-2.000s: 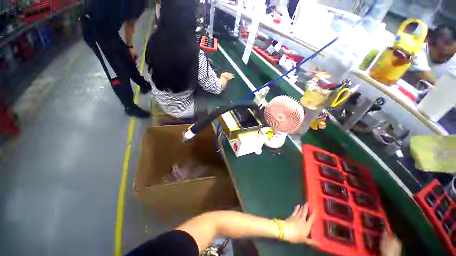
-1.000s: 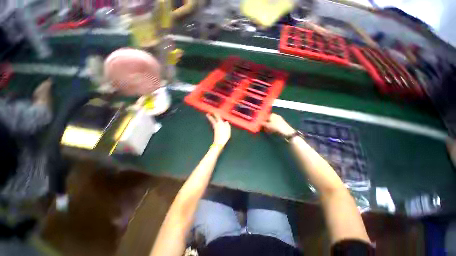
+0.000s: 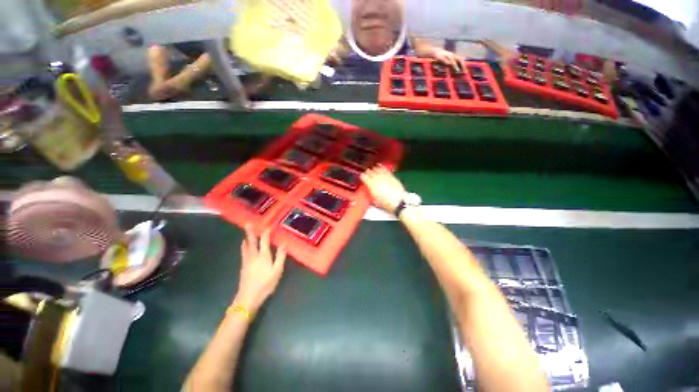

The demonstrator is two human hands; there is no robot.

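A red turnover tray (image 3: 287, 200) with dark-faced phone units (image 3: 305, 223) in its two rows of pockets lies slanted across the white stripe of the green bench. My left hand (image 3: 260, 264) has its fingertips on the tray's near left edge. My right hand (image 3: 383, 187) is on the tray's right edge, its fingers over the rim. A clear blister tray (image 3: 529, 306) with dark rectangular pockets lies on the bench at the right, partly behind my right forearm.
A pink fan (image 3: 61, 218), a small dish (image 3: 136, 254) and a white box (image 3: 98, 333) stand at the left. Two more red trays, one the filled tray (image 3: 444, 101), lie across the bench, with a person's hand over one. A thin dark tool (image 3: 625, 331) lies at the right.
The view has turned and come closer to the bench. The red tray now lies slanted across the white stripe, and my right hand has moved up along its right side.
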